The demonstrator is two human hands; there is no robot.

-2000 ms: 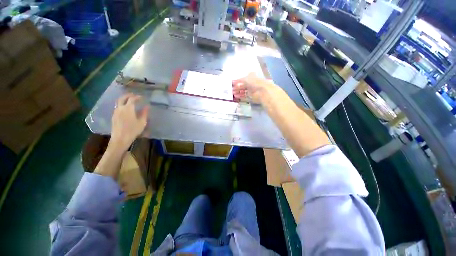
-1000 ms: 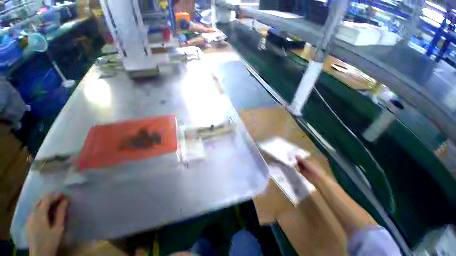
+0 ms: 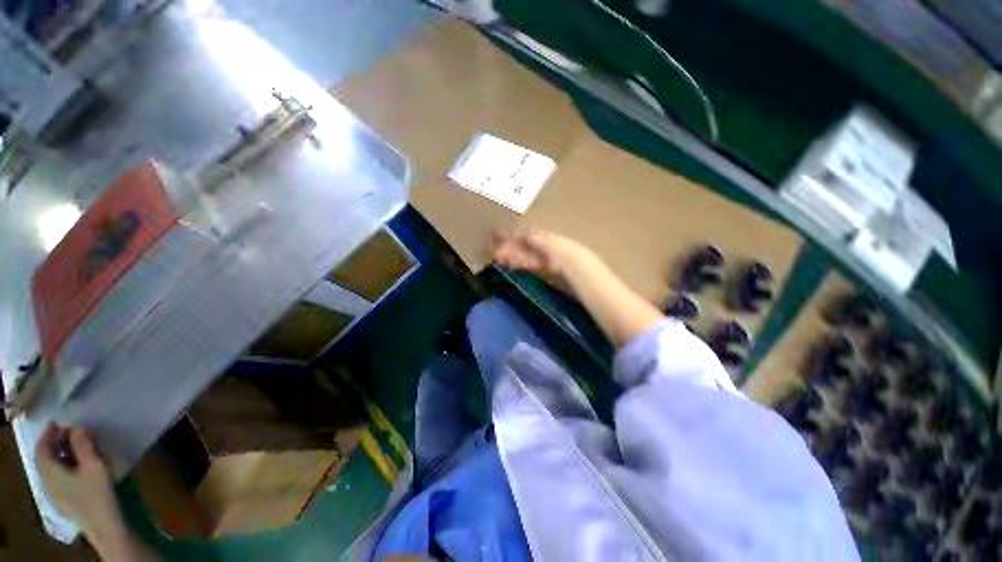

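A white printed card [image 3: 503, 172] lies flat on the brown cardboard sheet. My right hand [image 3: 532, 253] is just below it, over the sheet's near edge and apart from the card. It is blurred, with loosely bent fingers and nothing visible in it. My left hand [image 3: 75, 470] is at the turntable's near left edge with curled fingers. A dark spot shows between them, and I cannot tell whether it is a held thing or a gap. The red nest [image 3: 104, 253] is uncovered, with a dark cut-out in its middle.
The silver turntable [image 3: 264, 236] fills the left. Several black products [image 3: 753, 283] stand on the cardboard [image 3: 626, 203], with many more at the lower right. White stacked boxes or cards [image 3: 857, 170] lie at the far right. An open carton [image 3: 264, 489] is under the turntable.
The view has swung right and down. The nest was covered by a white card earliest, then bare. My right hand held a white card over the cardboard and is now apart from the one lying there.
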